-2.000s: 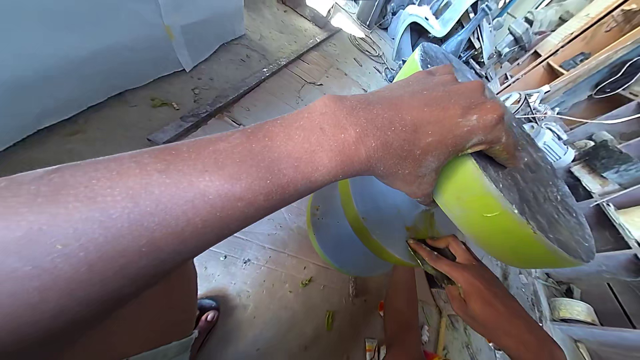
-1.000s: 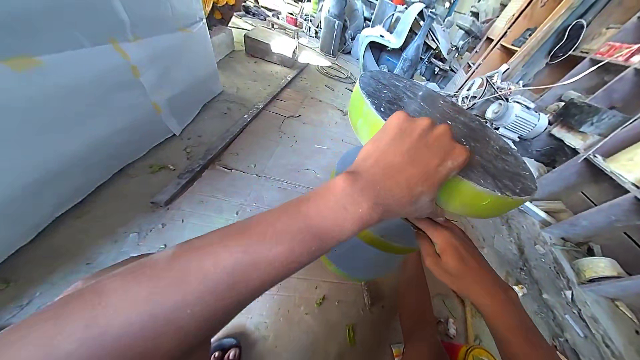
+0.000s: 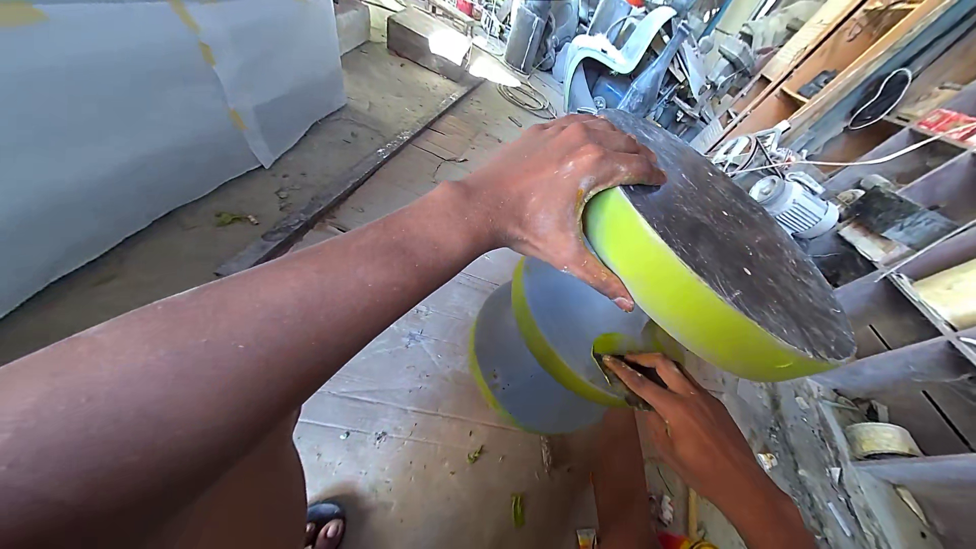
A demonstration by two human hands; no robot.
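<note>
My left hand (image 3: 572, 191) grips the yellow-green rim of a large round piece (image 3: 686, 305) with a dark, speckled flat top; its thumb lies on the rim and its fingers reach over the top. The piece is tilted. Beneath it are grey-blue stepped round sections (image 3: 534, 374) with yellow-green edges. At the neck below the disc, my right hand (image 3: 663, 389) presses a dark, thin pad (image 3: 637, 381), perhaps abrasive paper, against the surface with its fingers stretched out. Part of the pad is hidden under the fingers.
A sheet-covered block (image 3: 152, 130) stands at the left. A dark wooden strip (image 3: 343, 183) lies on the floor. At upper right are a plastic chair (image 3: 610, 53), heaped clutter and an electric motor (image 3: 797, 202). Compartmented shelving (image 3: 900, 366) runs down the right, with a tape roll (image 3: 881, 441).
My left hand has shifted from lying across the disc's top to gripping its rim. The disc's tilt has changed. My right hand stays near the neck below it.
</note>
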